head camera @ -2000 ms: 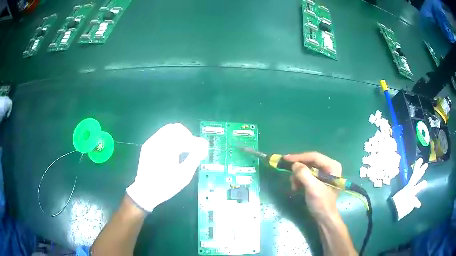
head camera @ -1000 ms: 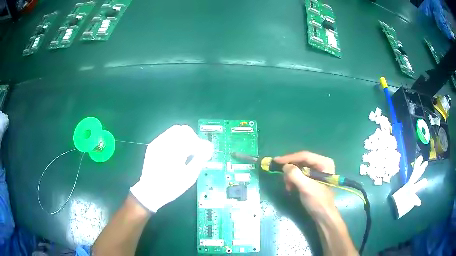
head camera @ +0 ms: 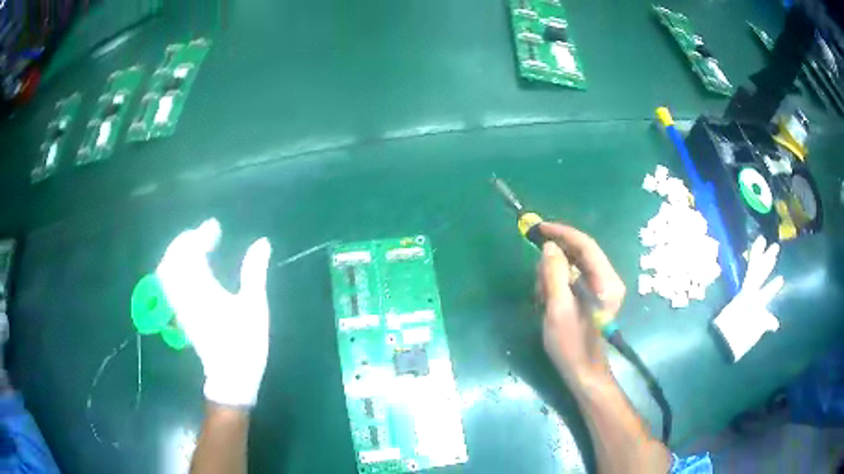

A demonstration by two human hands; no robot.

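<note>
A green circuit board lies in front of me, slightly tilted, with white connectors and a dark chip. My left hand, in a white glove, is left of the board with thumb and fingers spread, holding nothing. It partly hides the green solder spool. A thin end of solder wire lies by the board's top left corner. My bare right hand holds the soldering iron right of the board, its tip pointing up and left, away from the board.
White connectors lie in a pile at right, beside a blue stick with a yellow end, a dark stand and a spare white glove. More boards lie across the far bench. A dark cable trails from the iron.
My left hand has let go of the wire, opened and moved left towards the spool. The iron has lifted off the board, up and right. The camera view has tilted.
</note>
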